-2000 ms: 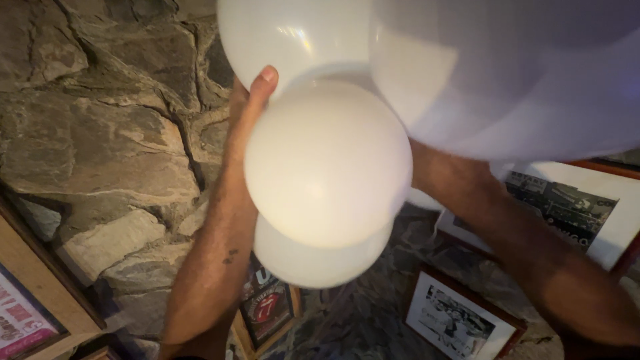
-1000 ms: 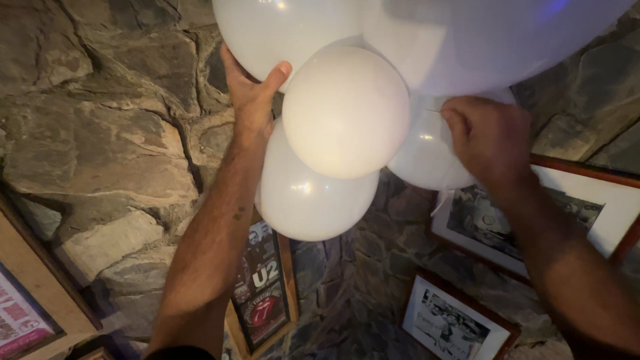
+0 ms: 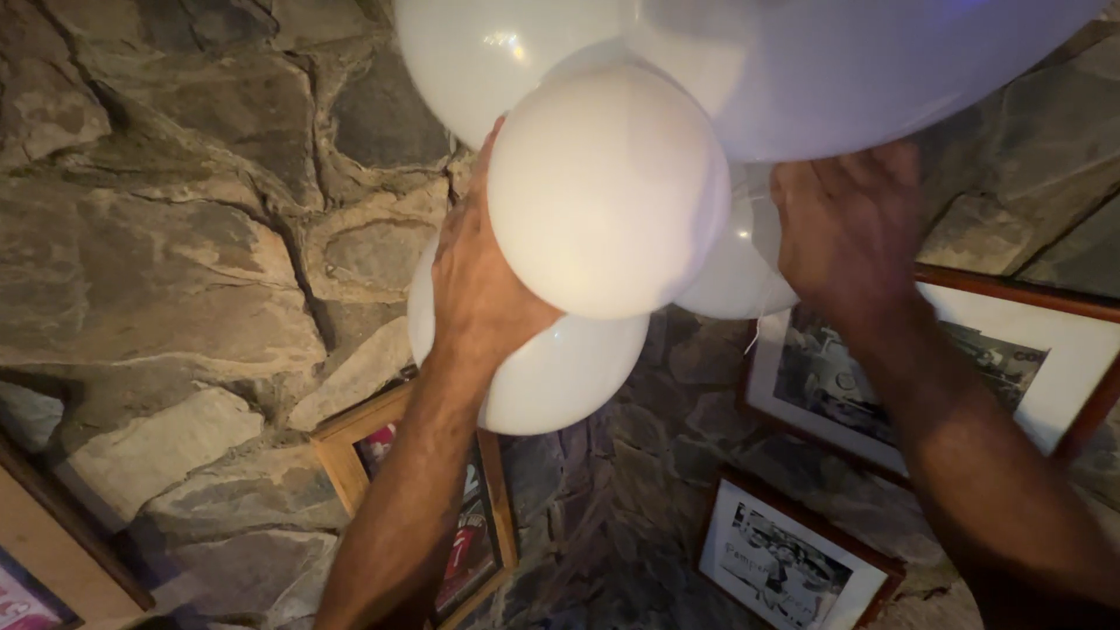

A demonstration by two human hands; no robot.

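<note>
A cluster of white balloons hangs before a stone wall. My left hand lies against the left side of the small round balloon, its fingertips hidden behind it. Below that hand is another white balloon. My right hand is raised under the large balloon at the upper right, beside a smaller white balloon; its fingertips are partly hidden, so its grip is unclear. One more large balloon fills the top left of the cluster. A thin white string dangles below the right-hand balloon.
The rough stone wall forms a corner behind the balloons. Framed pictures hang on it: a wood-framed poster below my left hand, a large framed photograph behind my right forearm, a smaller framed photograph, and another frame at lower left.
My left hand has moved from the upper-left balloon down to the side of the small round one. My right hand has moved up toward the large balloon's underside.
</note>
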